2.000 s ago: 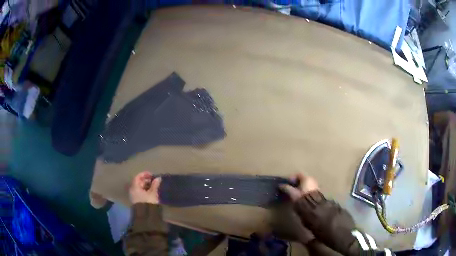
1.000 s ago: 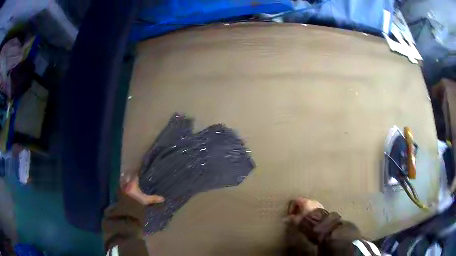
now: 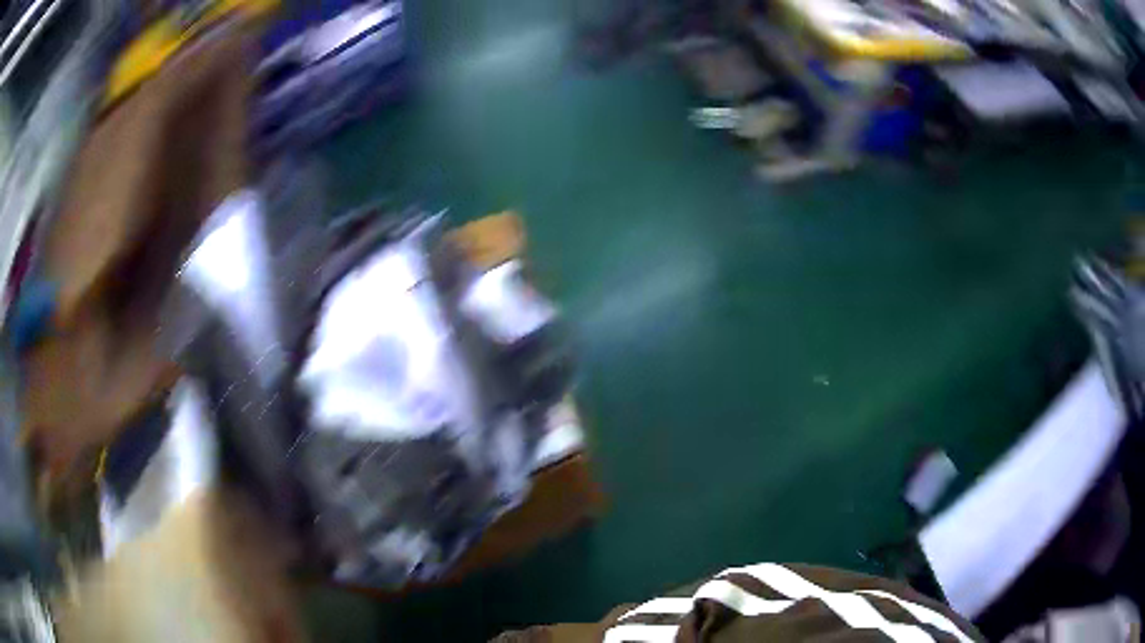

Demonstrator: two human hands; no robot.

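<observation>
Neither of my hands shows in the head view. A brown sleeve with white stripes (image 3: 779, 605) is at the bottom edge, and the hand is cut off or hidden. Nearest in front is a heap of white and dark grey cloth (image 3: 377, 358) on a brown base at the left. The picture is blurred, so single pieces cannot be told apart.
Green floor (image 3: 703, 339) runs through the middle. A tan surface corner (image 3: 176, 584) is at the lower left, brown material (image 3: 157, 163) at the upper left. A long pale panel (image 3: 1023, 496) is at the right. Cluttered tables stand at the top right.
The view has swung away from the pressing table to the floor and the cloth heap. The dark pieces, the iron and both hands have left the picture.
</observation>
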